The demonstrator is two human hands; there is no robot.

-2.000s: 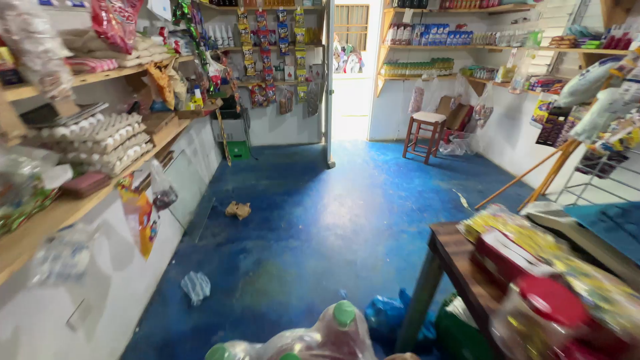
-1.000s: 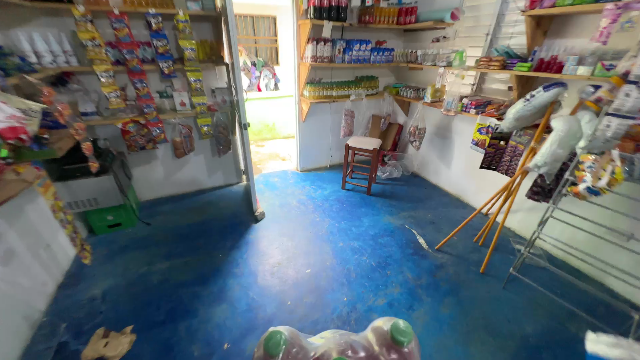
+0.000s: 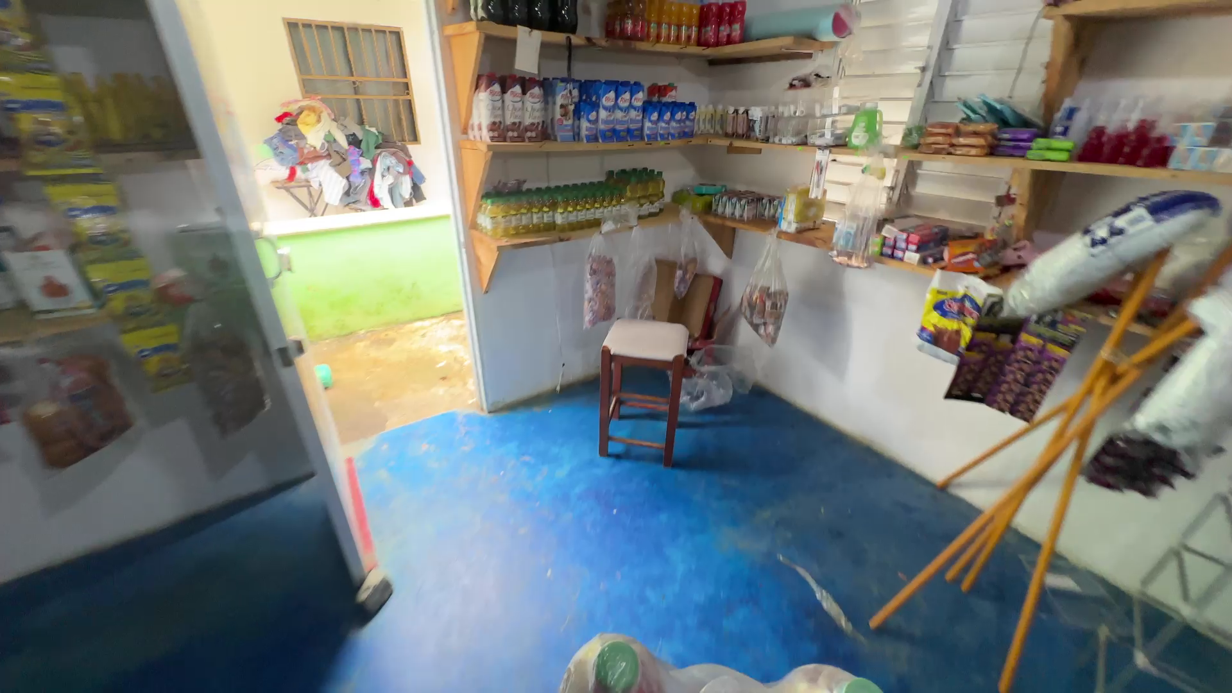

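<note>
Neither of my hands shows in the head view. A pack of bottles in clear plastic wrap (image 3: 707,677) rises at the bottom edge, with green caps showing; whatever supports it is hidden below the frame. Beyond it, a dark wooden stool with a pale seat (image 3: 645,342) stands on the blue floor near the back corner. Wooden wall shelves (image 3: 587,146) above and behind the stool hold rows of bottles and cartons.
A door (image 3: 279,318) stands ajar at the left beside the doorway. Several wooden poles (image 3: 1049,452) with wrapped tops lean at the right. A strip of plastic litter (image 3: 821,597) lies on the floor. Outside, clothes (image 3: 342,159) are piled above a green low wall (image 3: 385,274).
The view has moved forward toward the doorway and stool. The wrapped bottles stay at the bottom edge. The table at the right and the egg trays at the left have left the view.
</note>
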